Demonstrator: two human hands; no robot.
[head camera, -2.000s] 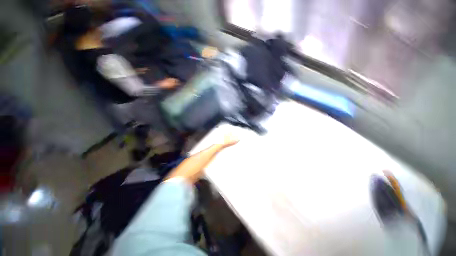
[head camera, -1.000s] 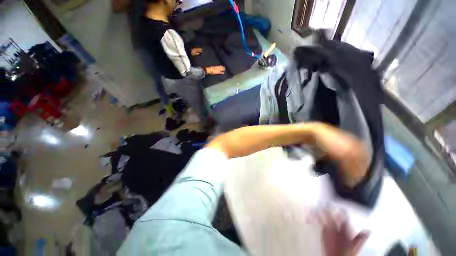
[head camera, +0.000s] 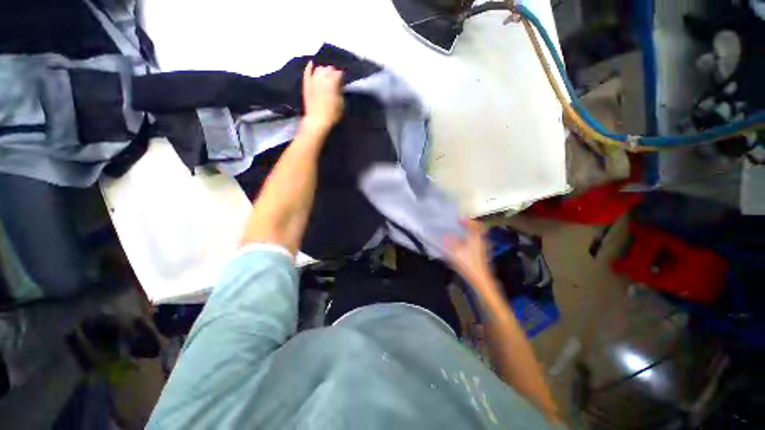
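A black garment with grey fusible patches (head camera: 348, 159) lies partly spread over the near part of the white ironing table (head camera: 495, 143). My left hand (head camera: 322, 94) is closed on its black upper edge, near the middle of the table. My right hand (head camera: 466, 243) is blurred, at the table's near edge, and holds a grey part of the same garment. The dark plate of the steam iron (head camera: 432, 21) shows at the top edge of the view, cut off, beyond the garment.
More black and grey garment pieces (head camera: 50, 117) lie at the left. A blue and a tan hose (head camera: 579, 117) run from the iron to the right. Red containers (head camera: 671, 260) and a blue crate (head camera: 533, 315) stand on the floor at the right.
The view has swung to the table. The garment, earlier bunched over my reaching arm, now lies on the near part of the table, with both hands on it.
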